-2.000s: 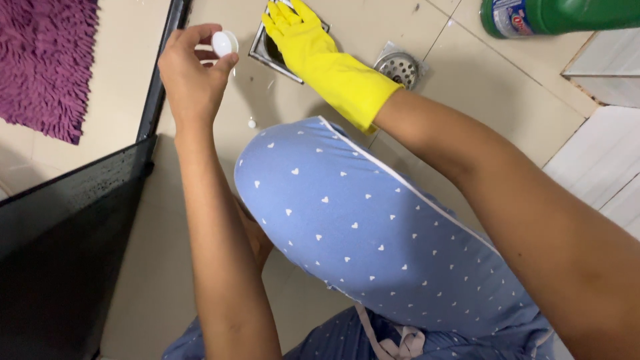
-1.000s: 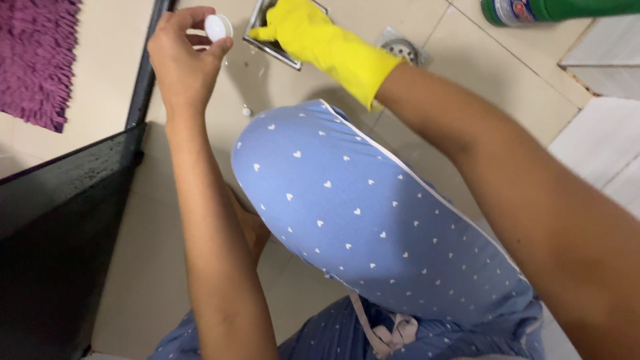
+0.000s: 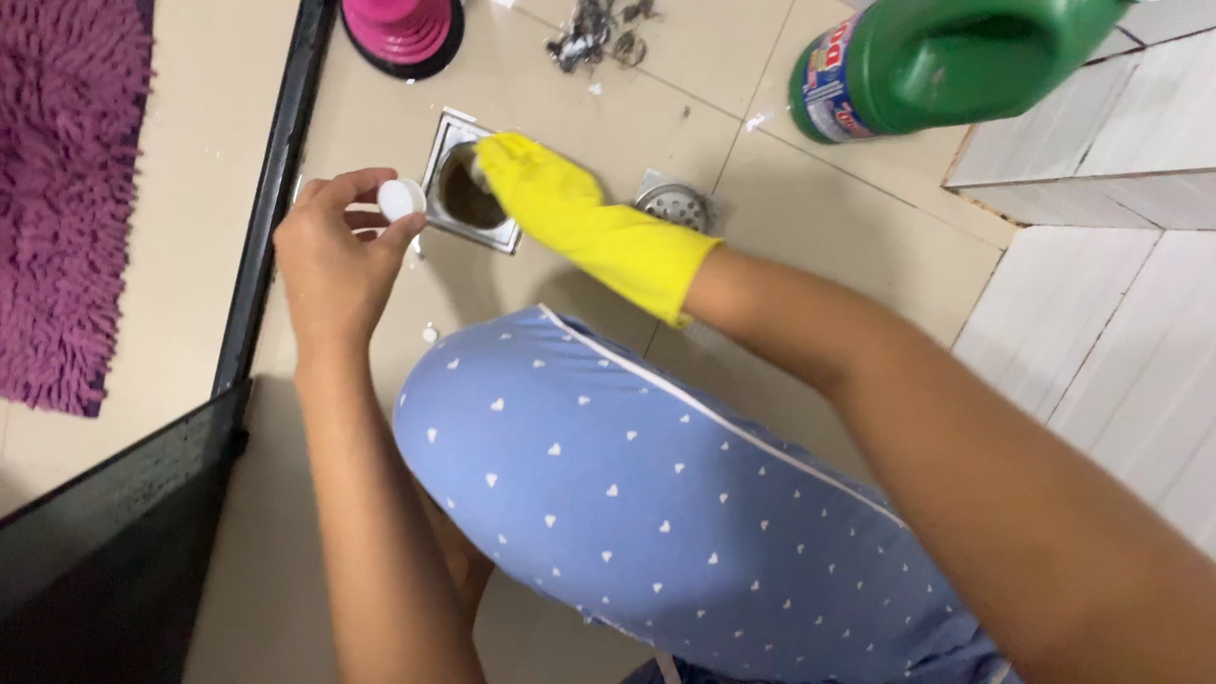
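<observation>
My bare left hand (image 3: 347,223) pinches a small round white cap (image 3: 401,200) between thumb and fingers, just left of a square metal floor drain frame (image 3: 508,236). Inside the frame is a dark round opening (image 3: 467,195). My right hand (image 3: 546,185), in a yellow rubber glove, reaches to the opening's right edge, where something pale shows at its fingertips; whether it grips this cannot be told. A round perforated metal drain grate (image 3: 674,205) lies on the tiles to the right, behind the glove.
A pink plunger-like object (image 3: 404,33) with a black rim stands beyond the drain, beside wet dark debris (image 3: 594,36). The green plastic bottle (image 3: 950,66) lies at upper right. A purple shaggy mat (image 3: 66,190), black door track (image 3: 275,190) and dark glass panel (image 3: 123,532) are at left.
The view has shifted, bringing the pink object and debris into sight. My gloved hand has moved to the opening's right side, uncovering the dark hole. My left hand keeps hold of the white cap.
</observation>
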